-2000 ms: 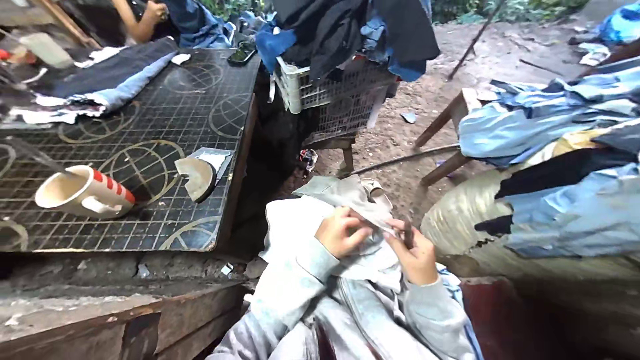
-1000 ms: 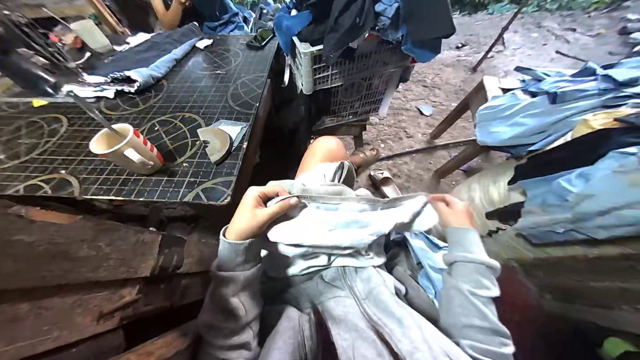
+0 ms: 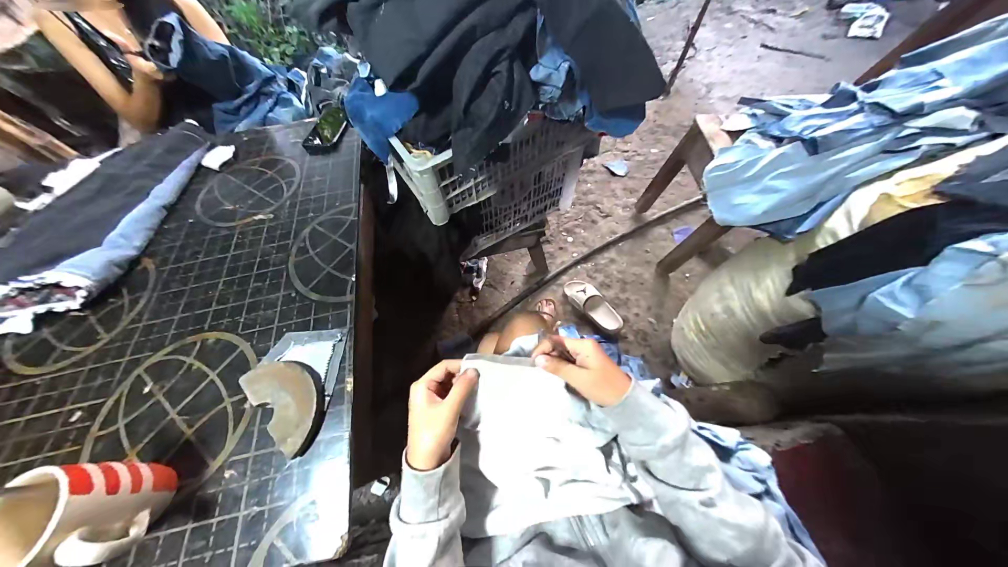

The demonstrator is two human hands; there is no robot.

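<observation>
A piece of white and pale blue cloth (image 3: 535,441) hangs over my lap, its straight upper edge pinched at both ends. My left hand (image 3: 438,409) grips the left corner of that edge between thumb and fingers. Farther right along the same edge, my right hand (image 3: 584,368) holds the cloth with its fingers curled. The fabric falls below both hands onto my light grey clothing. More light blue cloth (image 3: 732,449) lies beside my right sleeve. What is under the white cloth is hidden.
Left, a tiled table (image 3: 236,315) holds a striped mug (image 3: 102,504), a curved flat piece (image 3: 287,402), a phone (image 3: 326,127) and folded denim (image 3: 102,205). A crate (image 3: 504,177) of dark clothes stands ahead. Denim pieces (image 3: 850,165) are heaped right. Another person's arm (image 3: 118,87) is upper left.
Both hands held the cloth's edge spread wide apart one second ago; now they are closer together along it. The view has shifted towards the table.
</observation>
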